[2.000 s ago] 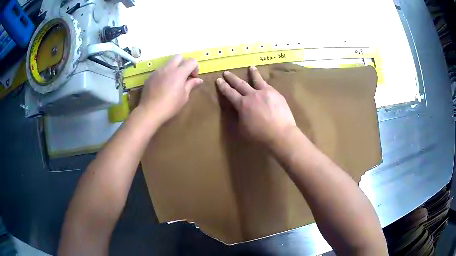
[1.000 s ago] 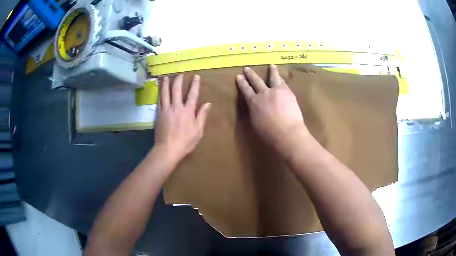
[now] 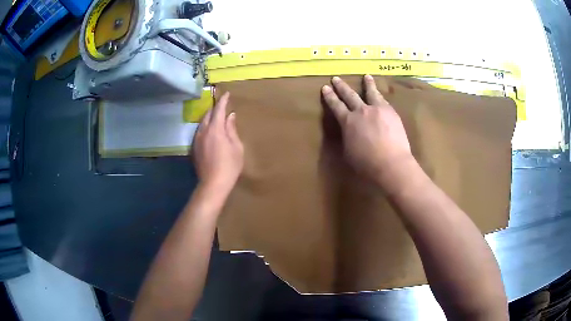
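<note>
The brown bag panel (image 3: 282,182) lies flat on the table, its top edge along the yellow sewing template (image 3: 282,67). My left hand (image 3: 219,147) rests at the panel's upper left edge, fingers pointing up towards the template, just right of the small yellow piece. My right hand (image 3: 372,128) lies flat on the panel's upper middle, fingers spread, fingertips at the template's lower edge. Neither hand grips anything that I can see. The sewing machine head (image 3: 153,69) stands left of the template, close to the panel's upper left corner. No handle shows.
The handwheel (image 3: 113,28) is on the machine head. A blue-framed control screen (image 3: 31,22) is at the upper left. The grey table (image 3: 138,219) spreads around the panel, with a bright white area (image 3: 375,22) behind the template. Dark brown layered pieces (image 3: 545,307) show at the lower right corner.
My left hand has opened from its bunched pose near the template and moved to the panel's left edge. My right hand stays on the panel. The whole scene has shifted right in view.
</note>
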